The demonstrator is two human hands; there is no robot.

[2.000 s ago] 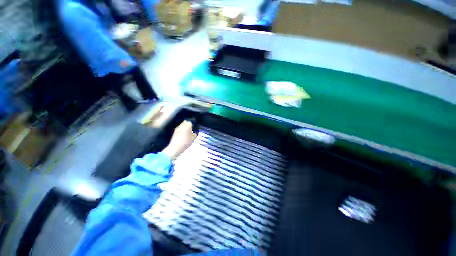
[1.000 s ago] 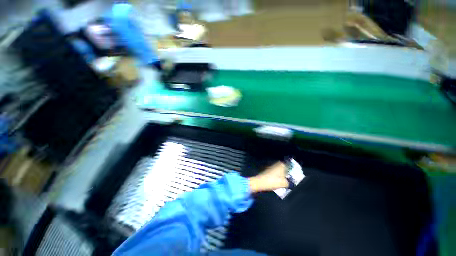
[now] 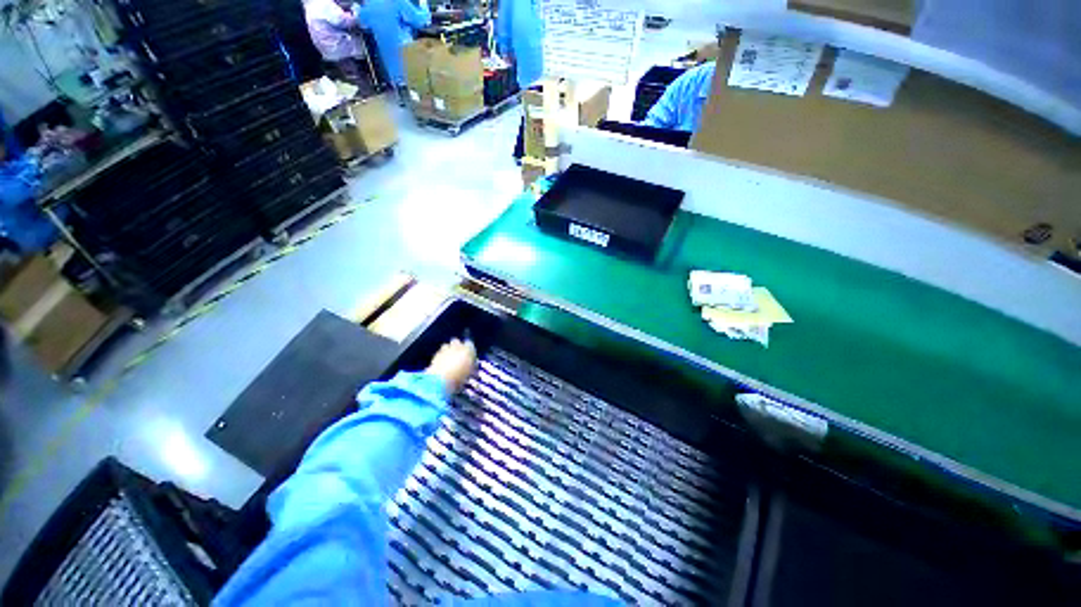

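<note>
A black tray [image 3: 759, 522] with tight slanting rows of silver-white parts [image 3: 557, 474] lies in front of me. My left hand [image 3: 453, 363], in a blue sleeve, is at the tray's far left corner, at the end of the top row. Its fingertips are small and partly hidden, so I cannot tell if they hold a part. A second black tray [image 3: 901, 545] stands to the right, cut off by the frame edge; its visible floor is dark. My right hand is not in view; only blue cloth shows at the bottom edge.
A green bench [image 3: 877, 356] behind holds a small black tray [image 3: 611, 213] and white and yellow papers [image 3: 735, 306]. A flat black board [image 3: 302, 391] is left. Another tray of silvery parts [image 3: 113, 557] sits lower left. Tall black tote stacks [image 3: 237, 107], cartons [image 3: 445, 77] and people stand beyond.
One second ago my left hand held silvery parts over the dark right tray. Now it is back at the filled tray's far left corner. The view has swung left.
</note>
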